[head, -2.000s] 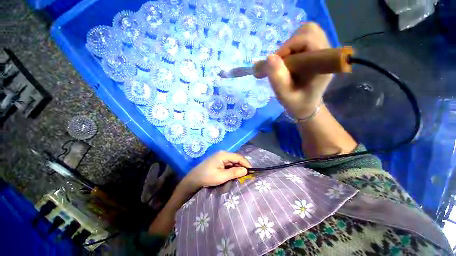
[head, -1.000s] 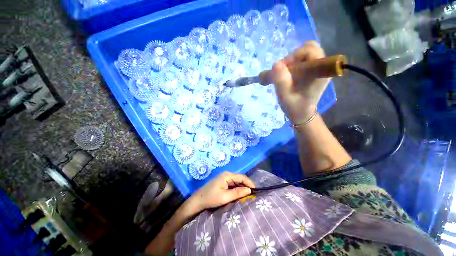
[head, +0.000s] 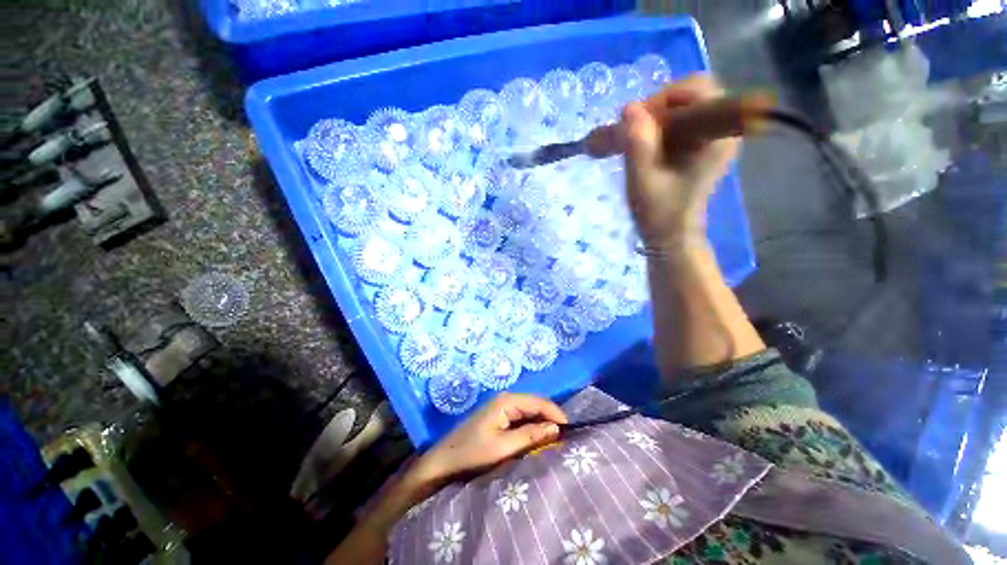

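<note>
A blue tray (head: 331, 281) holds rows of clear ribbed plastic discs (head: 378, 256), glaring white in places. My right hand (head: 674, 166) is closed around the orange-tan handle of a soldering iron (head: 707, 119). The iron's metal tip points left over the discs; I cannot tell if it touches one. The iron and hand are slightly blurred. My left hand (head: 495, 433) rests on the flowered apron at the tray's near edge and pinches the black cord (head: 602, 419) between thumb and fingers.
A loose clear disc (head: 215, 299) lies on the speckled table (head: 237, 193). A spare iron (head: 133, 375) lies below it, above a cream power strip (head: 122, 486). Metal-headed tools sit on a dark block (head: 116, 204) at left. Another blue tray (head: 409, 31) stands behind. Clear bags (head: 883, 121) are at right.
The tray and table have shifted right and down in the view. The iron's tip has moved to discs nearer the tray's far side. Both hands keep their holds; the cord loop has swung.
</note>
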